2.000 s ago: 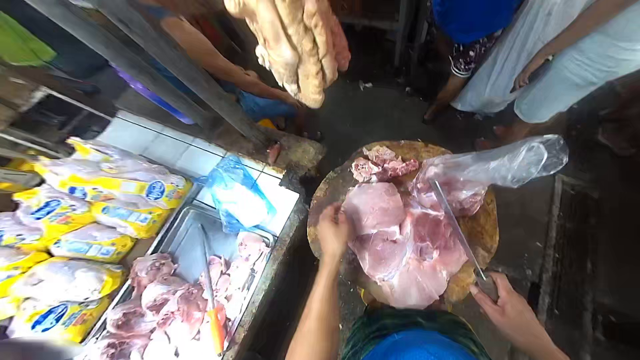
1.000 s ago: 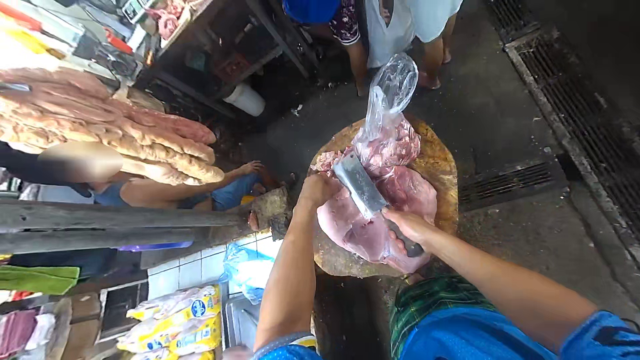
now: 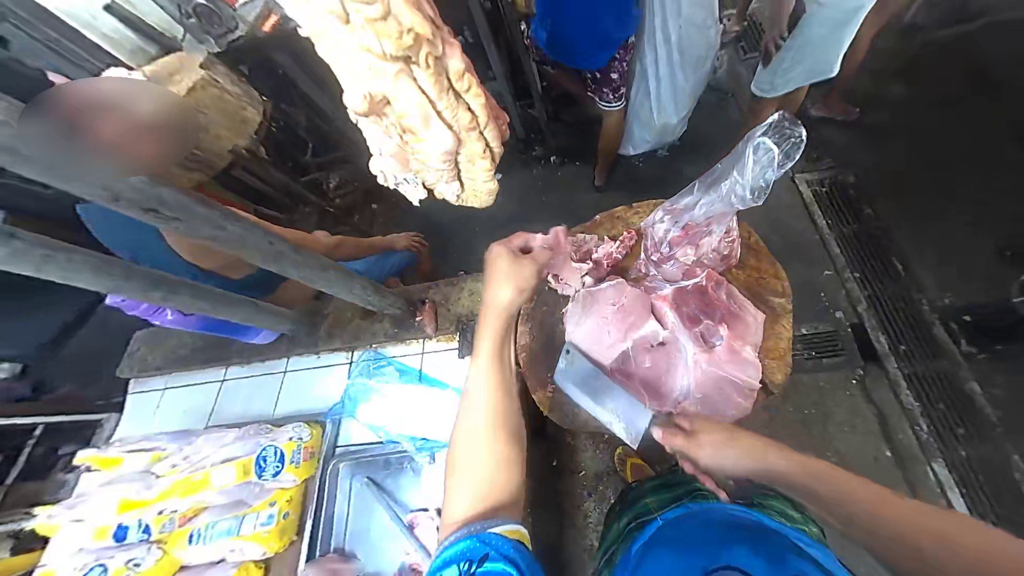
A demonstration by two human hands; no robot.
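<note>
On a round wooden chopping block lies a large slab of raw meat with a cut bone showing. My right hand grips the handle of a cleaver, whose blade lies over the block's near left edge, beside the slab. Pinched in the fingers of my left hand is a small piece of raw meat, at the block's upper left. Next to it sits a small heap of meat trimmings. A clear plastic bag with meat in it rests at the block's far side.
Raw meat hangs ahead on the left. At lower left are packaged chickens, a metal tray with a knife and meat, and a blue plastic bag on white tiles. A seated person is behind wooden posts; others stand ahead.
My left hand has moved from the slab to the trimmings. The cleaver, over the meat one second ago, is now at the block's near left edge. The view has turned strongly.
</note>
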